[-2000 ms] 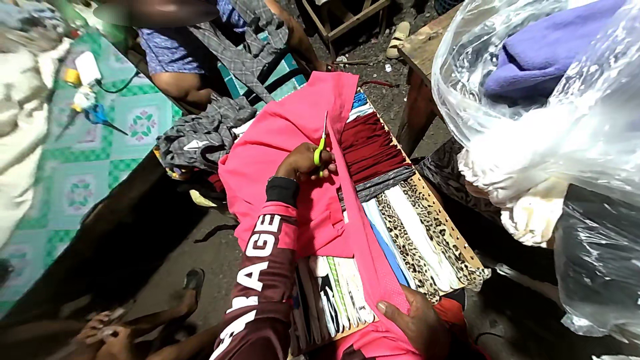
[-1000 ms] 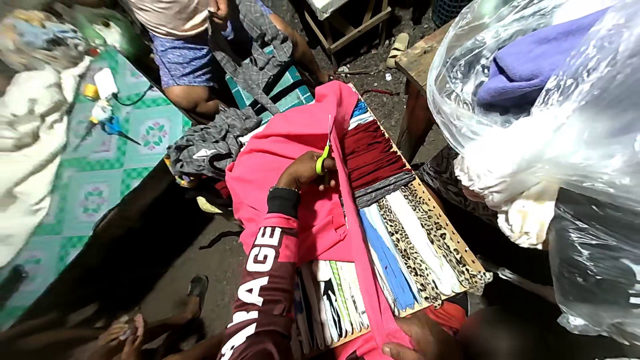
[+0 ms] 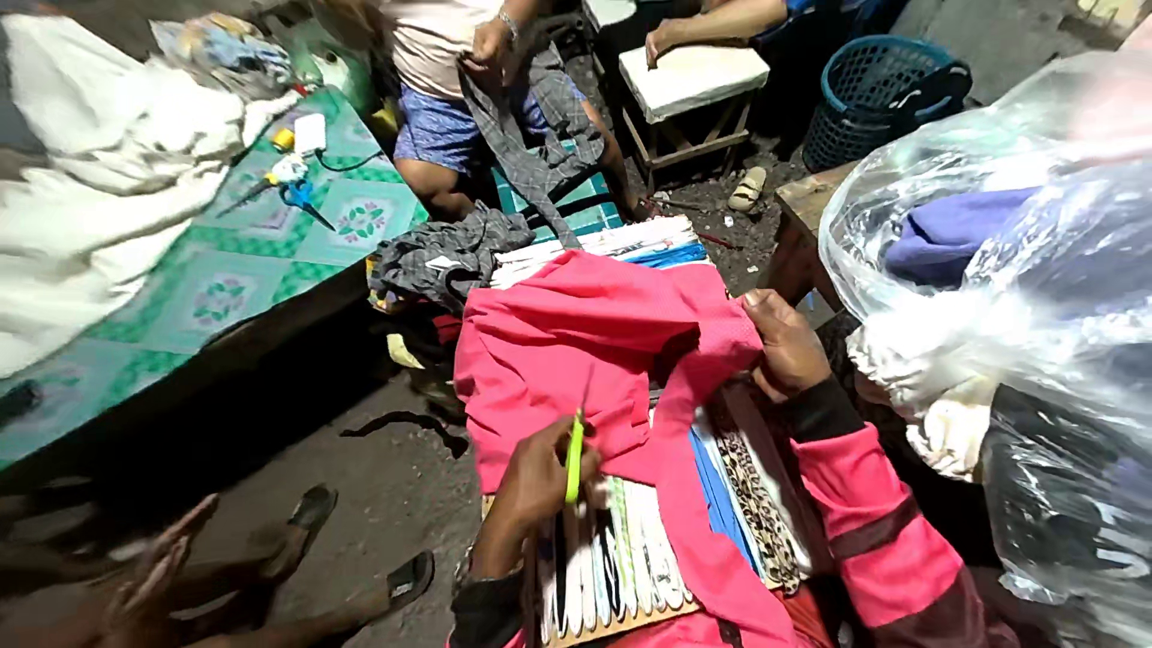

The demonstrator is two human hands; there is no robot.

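Pink fabric [image 3: 558,360] lies spread over a board bearing rows of folded cloth strips [image 3: 621,549]. A long pink strip [image 3: 688,504] curves down from its right side toward my lap. My left hand [image 3: 540,468], low in the middle, holds scissors with lime-green handles [image 3: 574,459], their blades pointing up over the fabric. At the fabric's right edge, my right hand [image 3: 785,346] pinches the pink cloth between thumb and fingers. Leopard-print strips [image 3: 751,490] and blue strips [image 3: 715,495] show between the pink strip and my right sleeve.
Blue-handled scissors [image 3: 301,198] rest on a green patterned table [image 3: 243,261] at left. Ahead, a seated person holds grey cloth [image 3: 517,153]. A white-topped stool [image 3: 693,81] and teal basket [image 3: 882,81] stand behind. Clear plastic bags [image 3: 1062,297] fill the right; another person's hands show lower left.
My right hand has moved from the lower end of the strip up to the fabric's right edge. The scissors have shifted lower over the cloth. The view has tilted up.
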